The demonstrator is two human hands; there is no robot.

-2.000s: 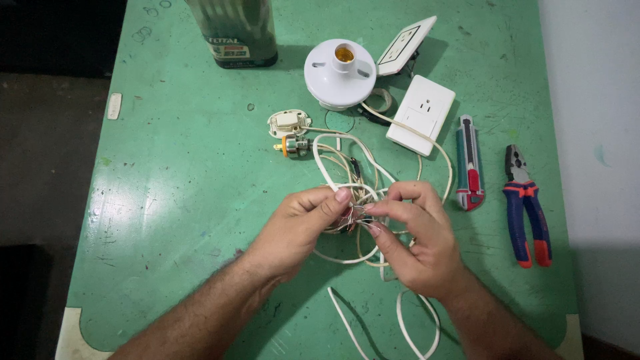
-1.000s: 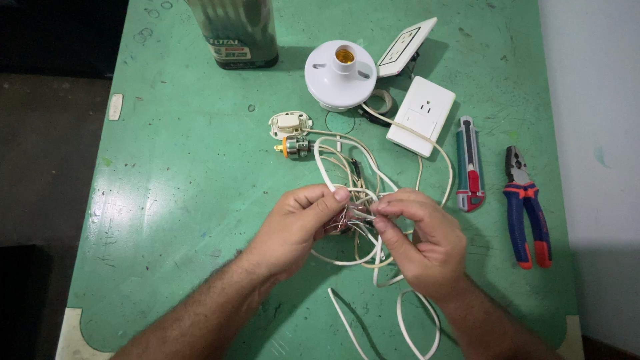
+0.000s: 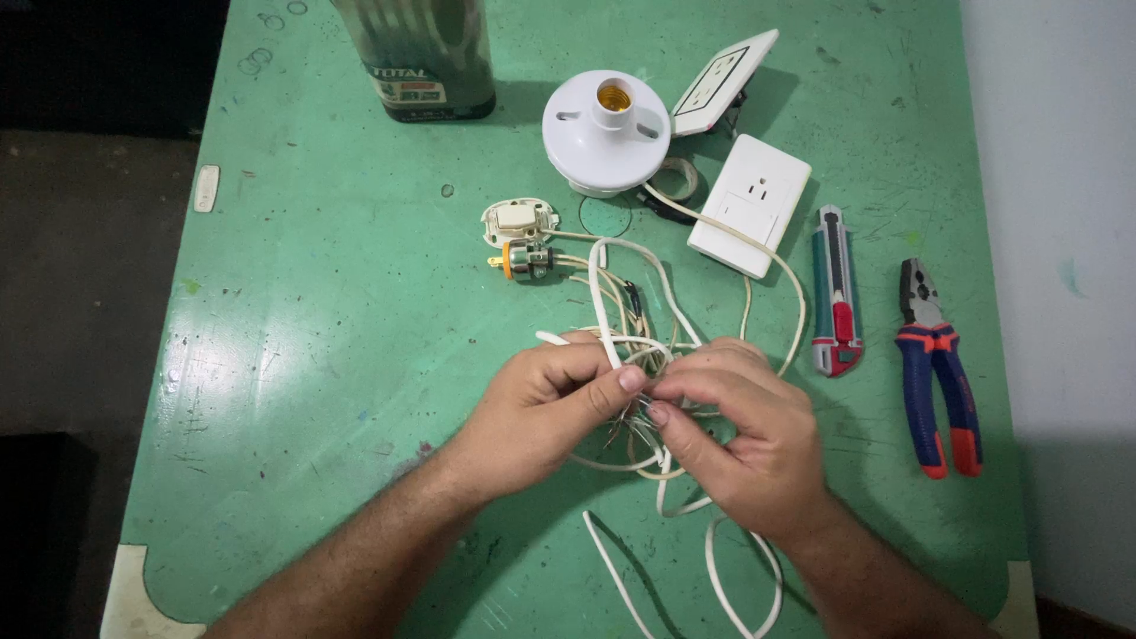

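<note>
My left hand pinches a bundle of electrical wires between thumb and forefinger. From the right, my right hand grips the same bundle with thumb and fingertips, the two hands nearly touching. Thin stripped ends stick out below the grip. A white cable loops up over my left fingers. Beyond the hands lie a plug with an orange ring and a cream switch, both with wires running toward the bundle. The exact strands between my fingertips are partly hidden.
Farther back are a white lamp holder, a tilted outlet plate, a white outlet box, a roll of tape and a Total can. A utility knife and combination pliers lie to the right.
My hands stay over the wire bundle, with the fingers of the right hand shifted slightly on it. A white cable end now shows above my left hand. The tools have not moved.
</note>
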